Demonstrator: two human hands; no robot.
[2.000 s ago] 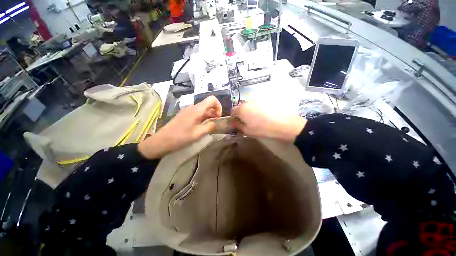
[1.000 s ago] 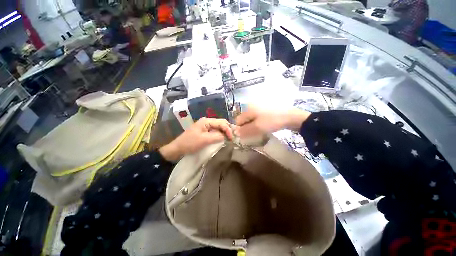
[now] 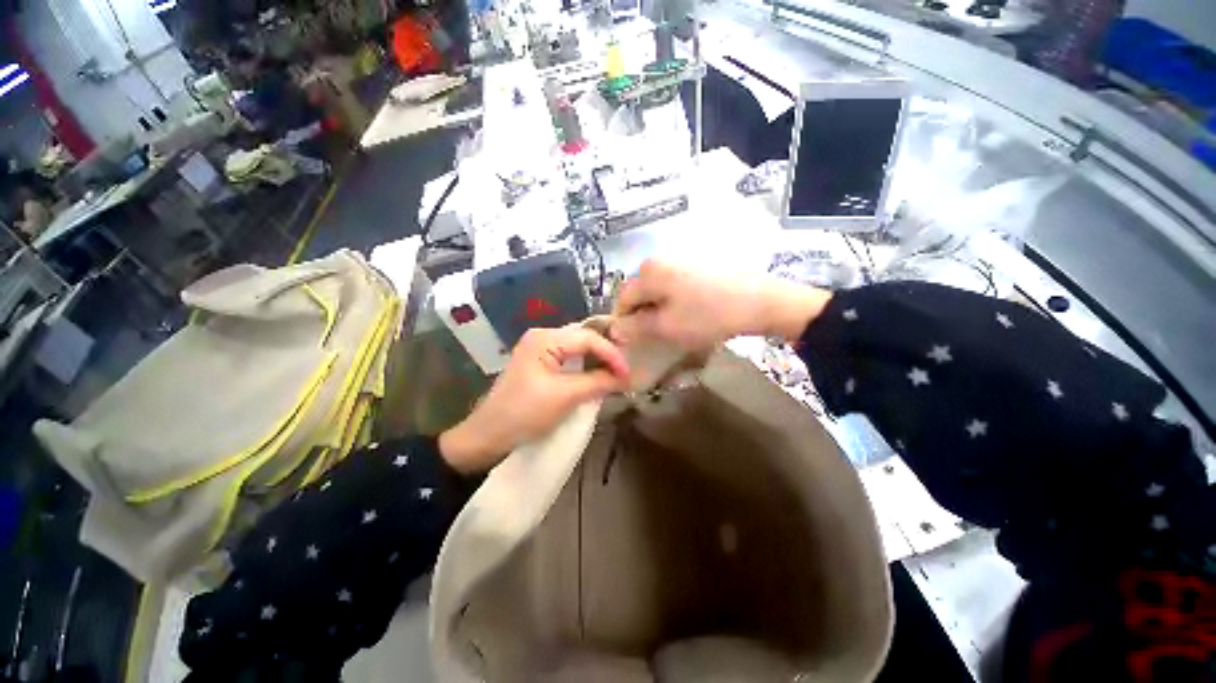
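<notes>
A beige bag body [image 3: 787,534] stands open in front of me, its inside darker brown. My left hand [image 3: 540,394] pinches its far rim from the left side. My right hand [image 3: 687,310] grips the same rim just right of it, fingertips close together. A small shiny fitting shows at the rim below my fingers, partly hidden by them. The sewing machine's dark grey head cover [image 3: 531,304] with a red logo is just beyond my hands.
A floppy pile of beige bag bodies with yellow piping [image 3: 240,387] lies at left. A grey control panel [image 3: 843,154] stands at the right, with clear plastic around it. Thread cones [image 3: 615,60] stand behind the machine. A person in orange [image 3: 416,43] is far back.
Both hands have come lower from the machine head, still holding the rim, and the bag has shifted right and tilted. The machine's grey head cover has come into clearer view.
</notes>
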